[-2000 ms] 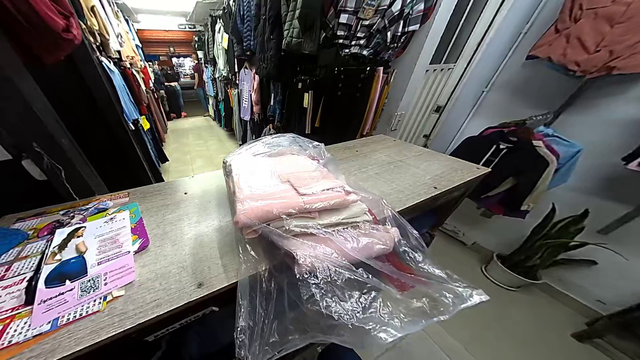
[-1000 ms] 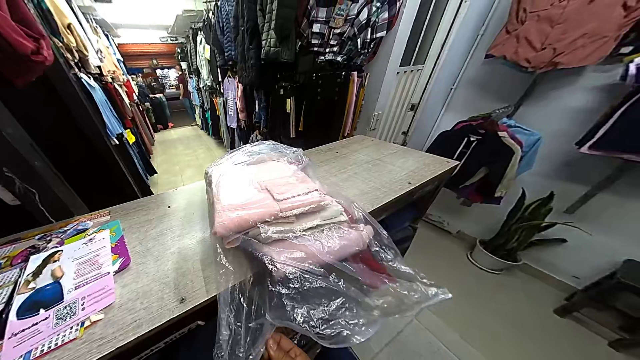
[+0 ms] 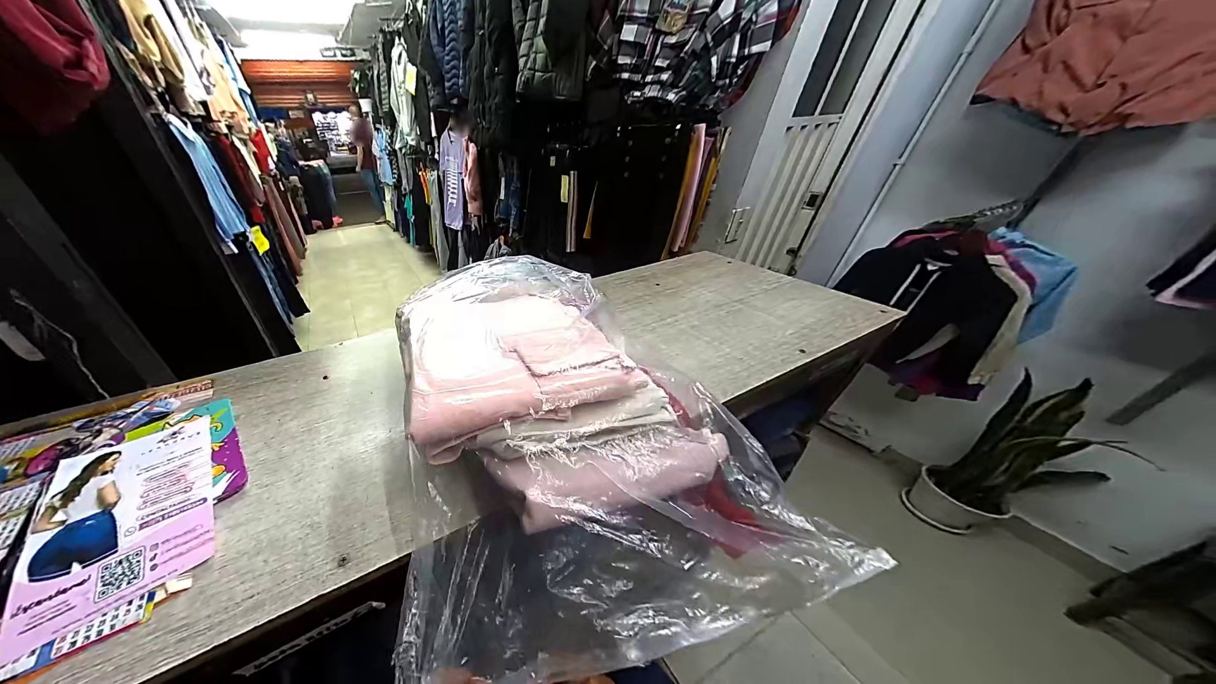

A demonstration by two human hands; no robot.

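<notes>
A clear plastic bag (image 3: 608, 589) lies over the near edge of the counter (image 3: 294, 465), its loose end hanging down in front. Inside it, folded pink garments (image 3: 475, 380) are stacked with a pale cream garment (image 3: 589, 423) between them, and a red garment (image 3: 727, 513) shows at the right. Slivers of skin (image 3: 589, 678) show at the bottom edge, at the hanging end of the bag. They do not show which of my hands this is, or how its fingers are closed. The rest of my hands is out of view.
Printed flyers and calendars (image 3: 123, 532) lie on the counter's left end. Clothes racks (image 3: 532, 142) line the aisle behind, where a person (image 3: 363, 152) stands far off. To the right are a potted plant (image 3: 959, 494), hanging clothes (image 3: 950, 294) and a dark stool-like object (image 3: 1149, 598).
A hand that showed under the bag's hanging end one second ago has moved down, mostly out of view. The bag of clothes rests on the counter as before.
</notes>
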